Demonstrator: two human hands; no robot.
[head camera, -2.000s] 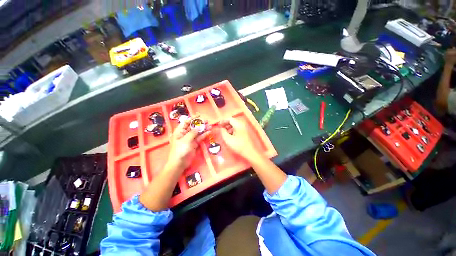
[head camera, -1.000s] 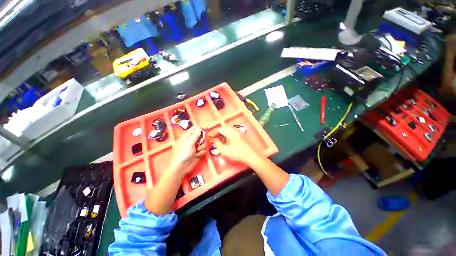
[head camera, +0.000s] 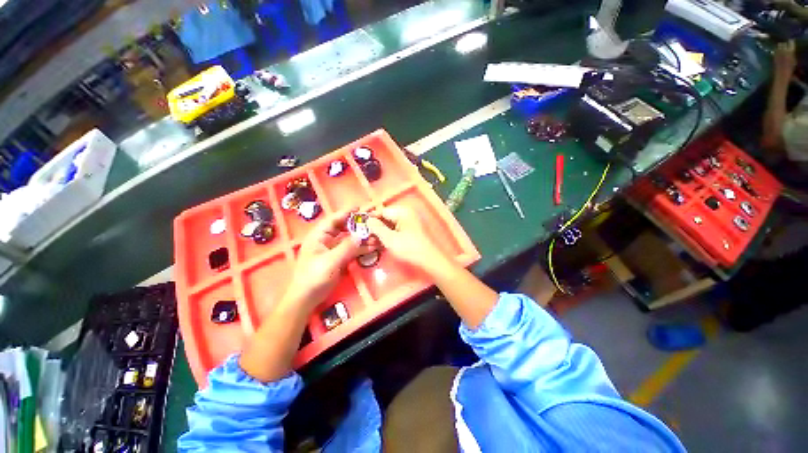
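Observation:
A small round smartwatch body (head camera: 358, 226), pale with a gold and dark face, is held above the red compartment tray. My left hand (head camera: 328, 257) grips it from the left with its fingertips. My right hand (head camera: 400, 237) touches it from the right with bent fingers. The red compartment tray (head camera: 277, 280) lies tilted on the green bench, with small black, white and gold units in several pockets. A round unit (head camera: 369, 258) lies in the pocket just below my hands. The fingers hide part of the held unit.
A black compartment tray (head camera: 159, 327) is at lower left. Green-handled screwdriver (head camera: 460, 190), yellow-handled pliers (head camera: 432, 170), white paper (head camera: 476, 154), tweezers (head camera: 510, 192) and red stick (head camera: 559, 180) lie right of the red tray. A second red tray (head camera: 709, 208) and another person's arm (head camera: 778, 97) are farther right.
The held unit is turned so its face shows again, after appearing edge-on a second ago. My hands stay together over the tray. The whole view has shifted slightly.

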